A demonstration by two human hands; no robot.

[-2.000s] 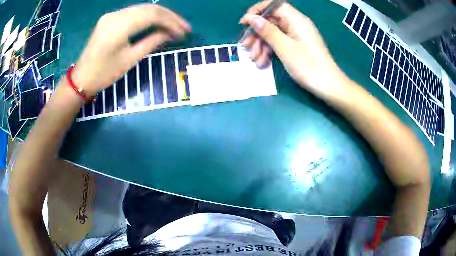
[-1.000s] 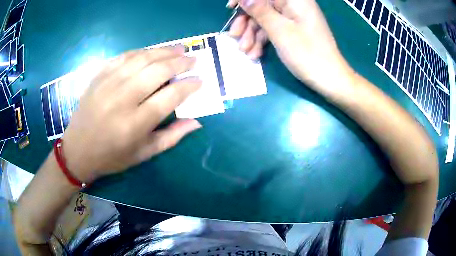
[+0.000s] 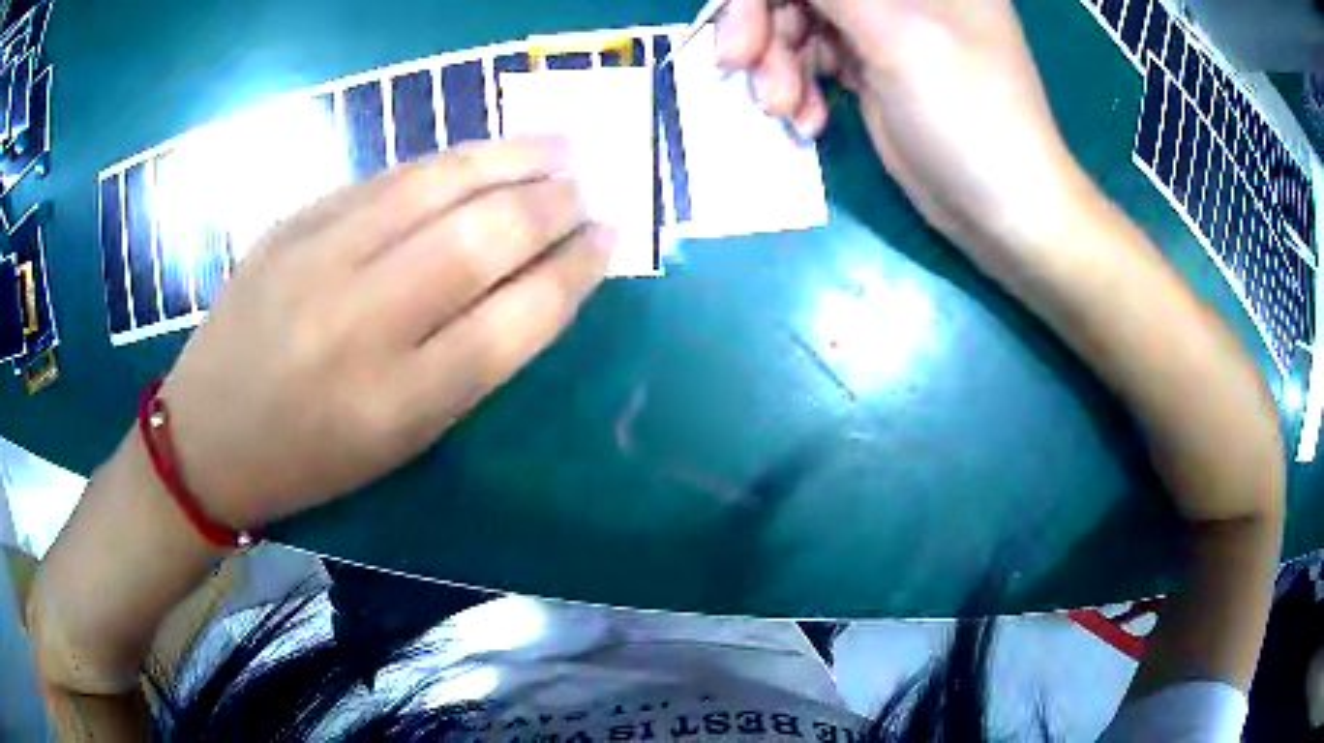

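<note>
A white-backed LCD module [image 3: 581, 109] lies on the adhesive strip sheet [image 3: 414, 113], its gold-orange tab at the far short end. My left hand [image 3: 392, 319] rests over the module, fingertips on its white back; whether they grip it or only press is hidden. A black adhesive bar [image 3: 672, 153] shows just right of the module's right edge, on the sheet. The sheet's right end is bare white liner [image 3: 748, 160]. My right hand [image 3: 813, 73] holds thin tweezers [image 3: 691, 35], their tips near the top of that bar.
Dark modules with orange tabs [image 3: 21, 298] lie at the far left. Spare adhesive sheets [image 3: 1220, 174] overlap at the right. The green mat [image 3: 610, 479] curves along the near edge, above my printed shirt. Glare covers part of the strip sheet.
My left hand has come down onto the module from the upper left. The module has turned so that its tab points away, and its right edge now sits close beside the black bar.
</note>
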